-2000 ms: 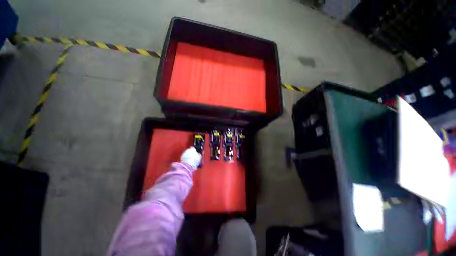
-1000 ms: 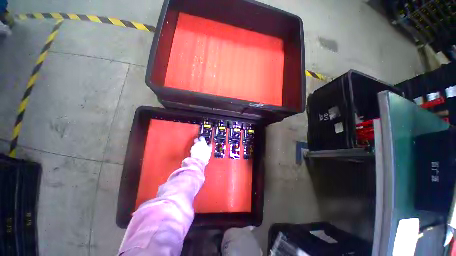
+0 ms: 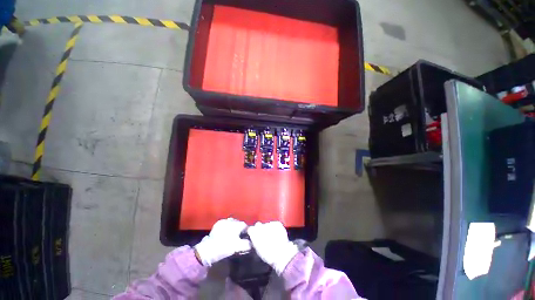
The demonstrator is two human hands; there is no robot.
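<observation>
Several power supply boards (image 3: 267,148) lie side by side, parts up with yellow blocks at the top, in the upper right of a black bin (image 3: 170,181) lined with red foam (image 3: 234,181). My left hand (image 3: 223,241) and my right hand (image 3: 273,245), both in white gloves, are close together over the bin's near edge, below the boards and apart from them. Their fingers are bent. Something small and dark shows between the fingertips; I cannot tell whether it is held or is the bin rim behind.
A second black bin (image 3: 350,64) with red foam (image 3: 270,55) stands beyond the first. Stacked black bins (image 3: 36,240) stand at the left. At the right are a green-topped bench (image 3: 469,176) with a white paper (image 3: 480,249) and another black bin (image 3: 394,123). Yellow-black tape (image 3: 51,105) marks the floor.
My left hand has let go of the leftmost board and drawn back to the bin's near edge. My right hand has come into view beside it. The view has shifted slightly.
</observation>
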